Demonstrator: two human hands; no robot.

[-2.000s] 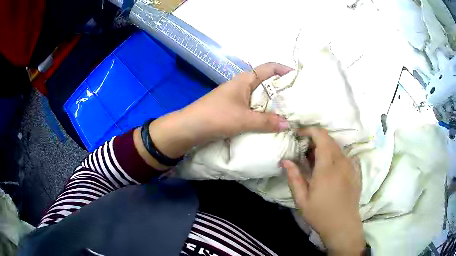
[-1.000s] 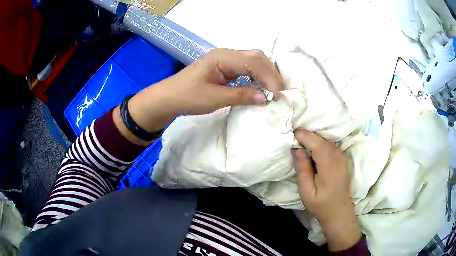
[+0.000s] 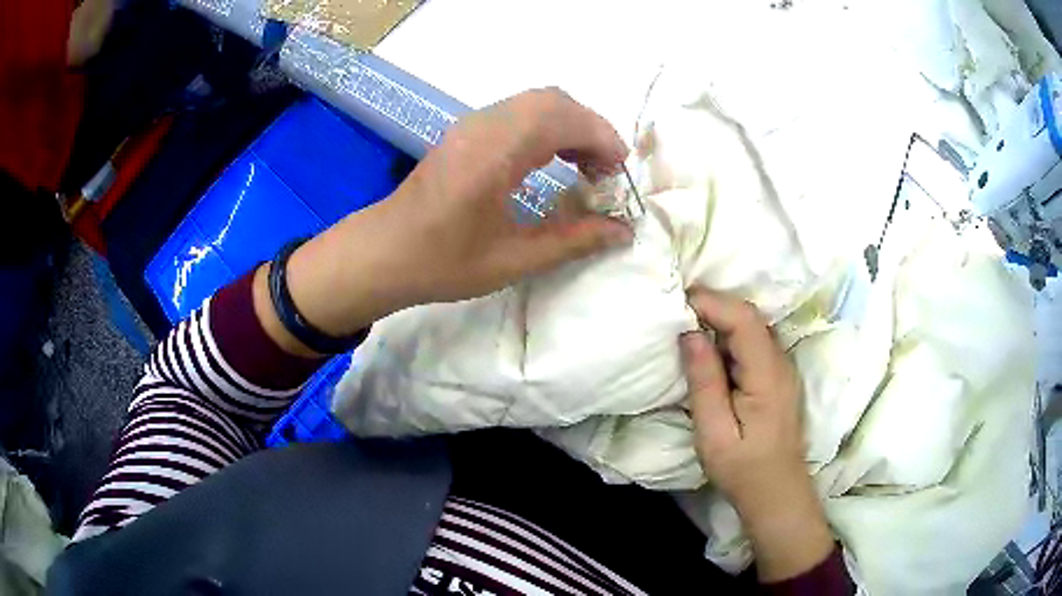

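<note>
The cream padded jacket (image 3: 466, 361) lies over my dark lap and the white table edge, puffed and creased. My left hand (image 3: 501, 198) is above its upper edge, thumb and fingers around a thin metal wire-like tool (image 3: 632, 190) that stands at the jacket's edge. A thin cord or wire end (image 3: 648, 103) rises just beyond the fingertips. My right hand (image 3: 751, 408) pinches the jacket's gathered edge between thumb and forefinger. What lies inside the edge is hidden.
A ruler-marked grey table edge (image 3: 361, 91) runs at upper left. A blue plastic crate (image 3: 250, 210) is below at left. A white sewing machine (image 3: 1025, 146) is at right, near a thin dark metal frame line (image 3: 899, 192). A person's red sleeve (image 3: 35, 93) shows at upper left.
My left hand has moved up and left from the right hand, and the jacket panel between them is spread out flatter. My right hand keeps its pinch on the edge.
</note>
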